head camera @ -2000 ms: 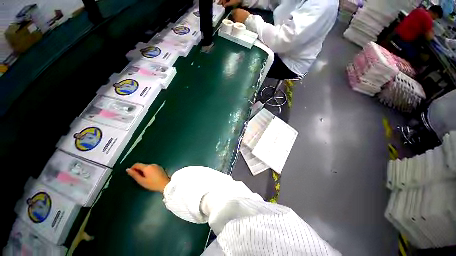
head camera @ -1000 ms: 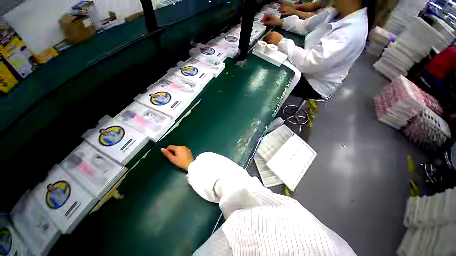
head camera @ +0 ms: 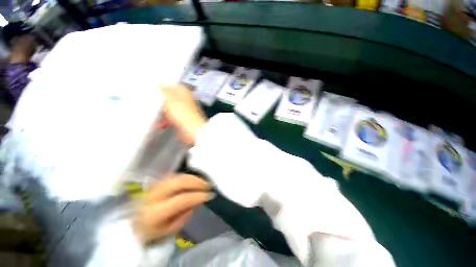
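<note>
A large, overexposed white mass (head camera: 104, 94), which looks like a stack of white trays, fills the upper left. Its layers and slots are washed out. My right hand (head camera: 182, 113) is at its right edge, with blurred fingertips against or just in front of it; I cannot tell whether they grip it. A small reddish patch shows beside those fingers. My left hand (head camera: 173, 207) is lower, near the stack's lower right, with bent fingers; blur hides whether it holds anything.
White retail boxes, some with round blue-and-yellow pictures (head camera: 370, 131), line the far side of the green bench (head camera: 292, 140) below a long green shelf (head camera: 313, 39). Part of a person in purple (head camera: 20, 78) shows at the far left. Yellow-marked grey floor lies below.
The view has swung left from the bench to the white stack. My right hand has moved from above the bench to the stack's edge. My left hand has come into view.
</note>
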